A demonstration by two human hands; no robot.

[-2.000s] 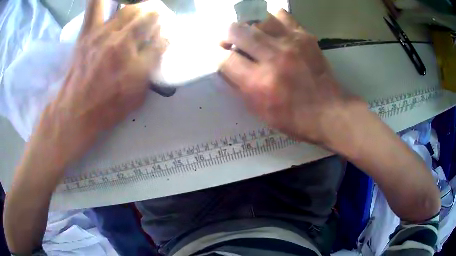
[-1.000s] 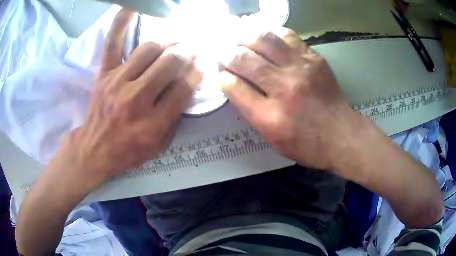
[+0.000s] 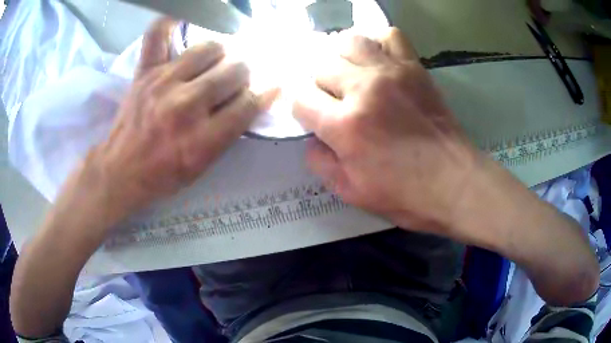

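Note:
A white garment piece with a thin dark line along its rounded edge lies on the pale table under both hands, at the top centre. Strong glare washes out its middle and the machine parts above it. My left hand rests on its left side, fingers toward the glare. My right hand lies on its right side, with its thumb and fingers bent at the cloth edge. Both hands press or hold the cloth; the fingertips are partly lost in the glare.
Loose white cloth lies at the upper left. Dark snips lie at the upper right. A printed ruler runs along the table's front. White cloth pieces hang below left, and more lie below right beside a blue bin.
Since two seconds ago, the rounded edge of the cloth has moved right and down, and the left hand has shifted right. Over the last second the cloth edge has moved slightly up.

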